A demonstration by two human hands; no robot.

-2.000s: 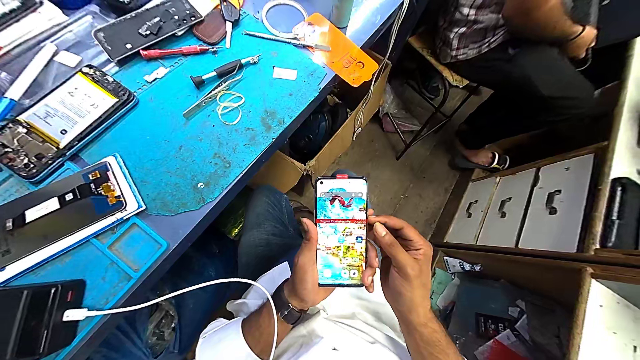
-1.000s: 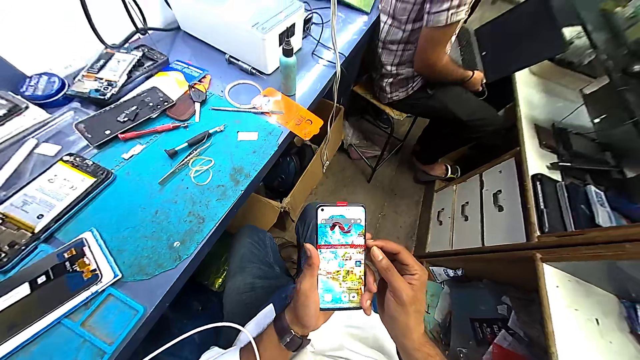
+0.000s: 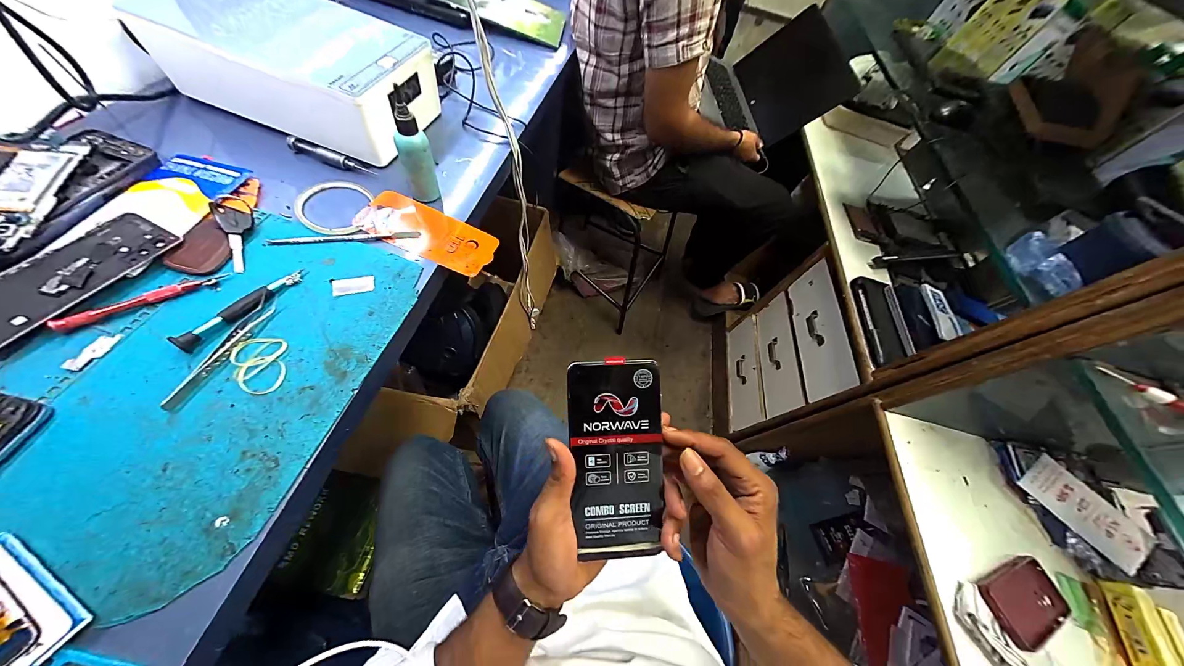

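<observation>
A smartphone or phone screen with a printed protective film over its dark face stands upright over my lap, a small red tab at its top edge. My left hand holds it from the left and below, with the thumb along its left edge. At the right edge my right hand has its thumb and index finger together beside the upper half, other fingers near the lower right edge. On the blue mat to the left lie tweezers, a black-handled screwdriver, a red-handled tool and a pale rubber band.
A white machine and a green spray bottle stand on the blue bench. A cardboard box sits beneath its edge. Ahead, a person sits on a stool with a laptop. White drawers and glass shelving stand right.
The phone's face was lit with a colourful picture and icons; now it is dark, with the printed film showing. Both hands keep about the same hold. The view has shifted toward the seated person.
</observation>
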